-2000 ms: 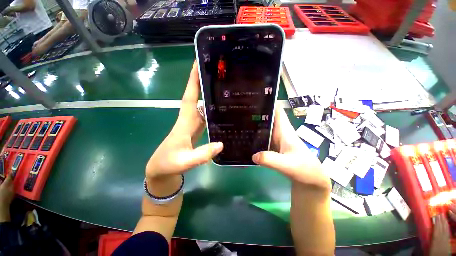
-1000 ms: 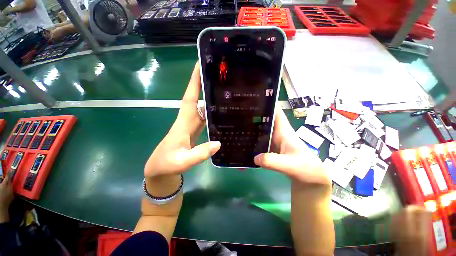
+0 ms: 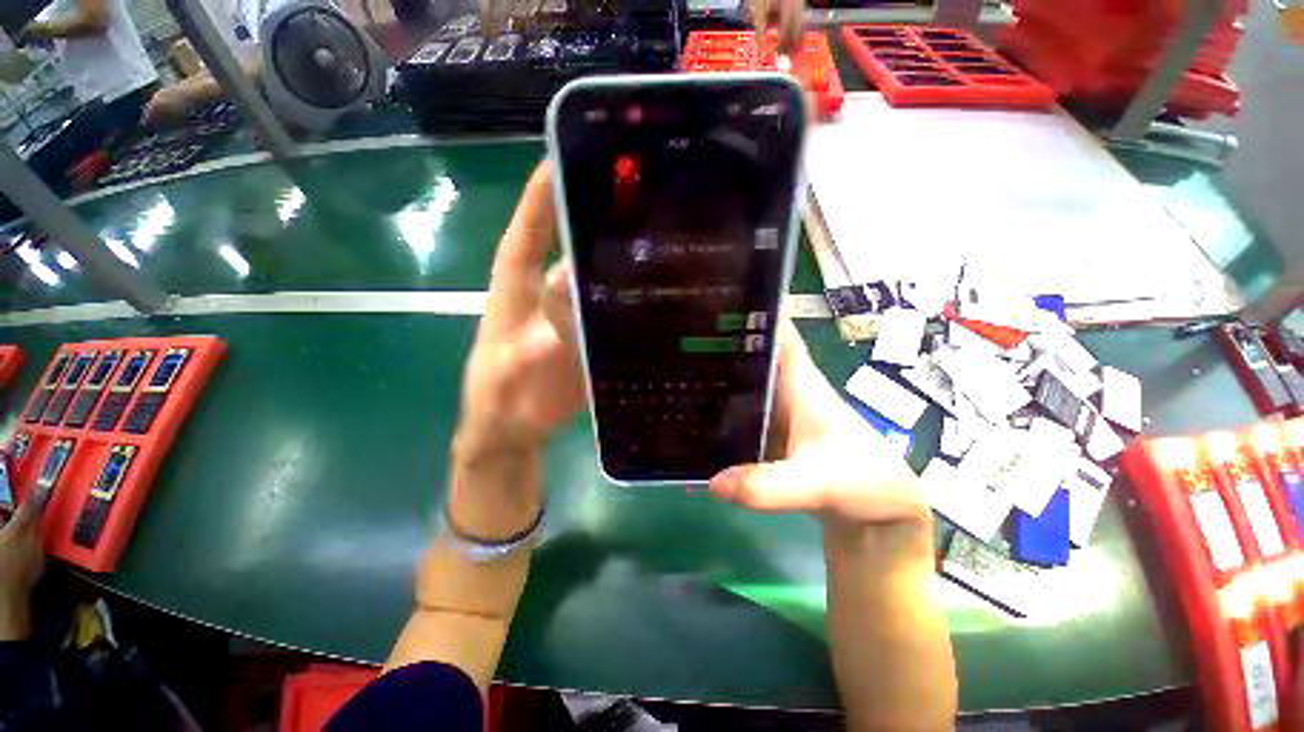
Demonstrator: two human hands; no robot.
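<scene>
A large smartphone (image 3: 679, 286) with a pale edge is held upright in front of me, its dark screen facing me with chat lines and a keyboard. My left hand (image 3: 522, 350) is at its left edge, fingers behind it, slightly blurred; its thumb is not over the screen. My right hand (image 3: 830, 458) grips the lower right side, thumb at the bottom corner. Parts of both hands' fingers are hidden behind the phone.
Loose batteries (image 3: 1001, 429) lie in a pile at right, before a white board (image 3: 1001, 200). A red phone tray (image 3: 150, 465) is at left, another (image 3: 1173, 529) at right. Black trays (image 3: 536, 65) stand at the far side. Other people's hands show at left and far side.
My left hand has shifted and its thumb has left the screen. The smartphone moved slightly left, and a new green chat line shows. A person's hand appeared at the far red tray; the hand at right is gone.
</scene>
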